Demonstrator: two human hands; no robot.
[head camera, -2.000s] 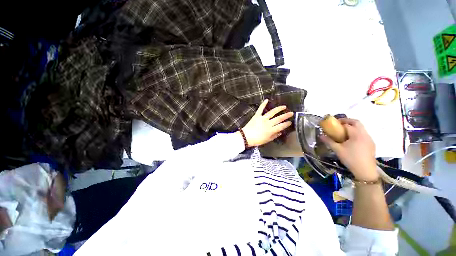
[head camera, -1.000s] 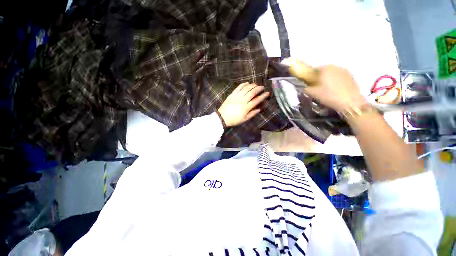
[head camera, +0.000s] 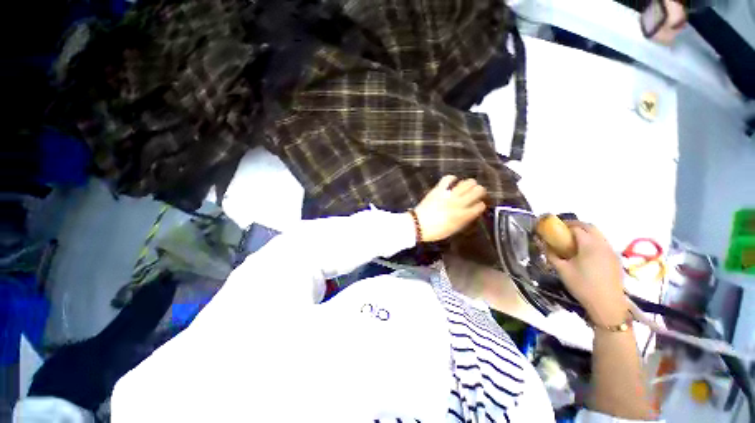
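Observation:
A dark brown plaid garment (head camera: 389, 120) lies bunched over the white table, its lower end near my hands. My left hand (head camera: 451, 211) rests on this end with the fingers curled; whether they pinch the cloth cannot be told. My right hand (head camera: 588, 264) is closed round the tan handle of a steam iron (head camera: 517, 248). The iron stands at the garment's right edge, just right of my left hand. Its soleplate is hidden. A narrow dark strap (head camera: 520, 99) hangs beside the garment.
Red and orange scissors (head camera: 643, 258) lie right of the iron, beside a blurred metal holder (head camera: 691, 277). The hose and cord (head camera: 683, 326) trail right. A crumpled plaid heap (head camera: 157, 99) is at left. A small round item (head camera: 648, 105) lies on the white table (head camera: 604, 149). Another person's hand (head camera: 669, 21) shows top right.
The view has shifted and turned. Since one second ago the iron has moved back toward me and the garment's lower right edge. My left hand has moved right, closer to the iron, and its fingers are more curled.

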